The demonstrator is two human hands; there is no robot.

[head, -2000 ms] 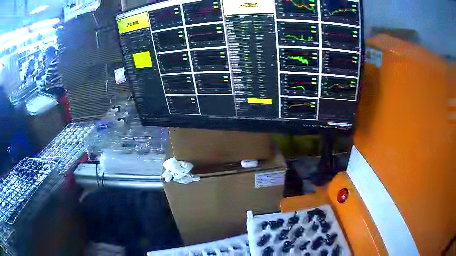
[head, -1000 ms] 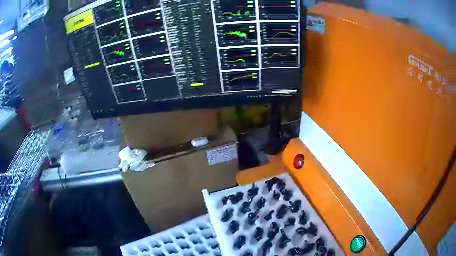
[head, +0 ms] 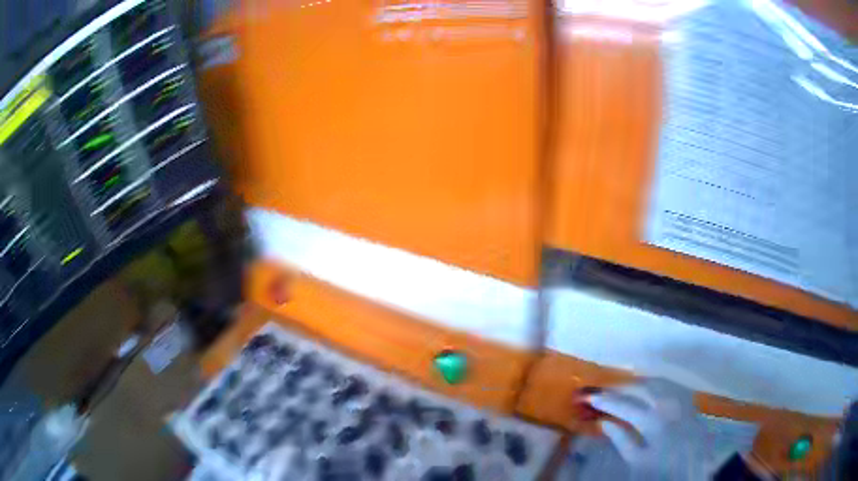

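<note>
A white foam tray [head: 555,440] holds many small black earbuds [head: 350,387] in rows, along the front ledge of an orange test box [head: 395,122]. The frame is blurred. My right hand [head: 649,418], in a white glove, is at the lower right with its fingers pointing left, beside a red button [head: 589,404] on the ledge. Blur hides whether it holds anything or touches the button. A dark cuff shows below it. My left hand is not in view.
A second orange box [head: 602,141] stands at the right, with a printed sheet [head: 743,160] on it. Green buttons [head: 450,366] sit on the ledges. The monitor [head: 113,141] is at the upper left, above a cardboard carton [head: 132,423].
The view has swung right and blurred. The monitor and carton have moved to the left edge. The second orange box, its printed sheet and my right hand have come into view.
</note>
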